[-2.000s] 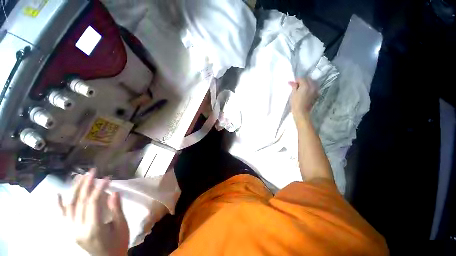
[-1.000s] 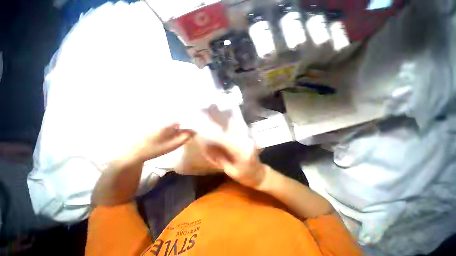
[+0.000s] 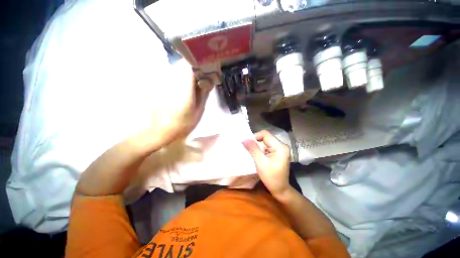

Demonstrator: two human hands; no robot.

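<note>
A white fabric panel (image 3: 217, 151) lies in front of the overlock machine (image 3: 219, 43), its right edge running up to the dark presser foot area (image 3: 233, 88). My right hand (image 3: 272, 158) pinches the panel's right edge with thumb and fingers. My left hand (image 3: 194, 103) is up at the left of the presser foot; its fingertips are partly hidden by the machine head and glare, so its hold on the fabric cannot be told.
A large overexposed white heap (image 3: 70, 101) is at the left. A greyish-white heap (image 3: 373, 196) is at the right. White tension knobs (image 3: 330, 68) stand on the machine front. A small dark tool (image 3: 327, 108) lies on the machine bed (image 3: 328, 131).
The view has turned from the right heap to the machine. My hands came together over white fabric, then parted: the left rose to the presser foot, the right moved to the panel's right edge.
</note>
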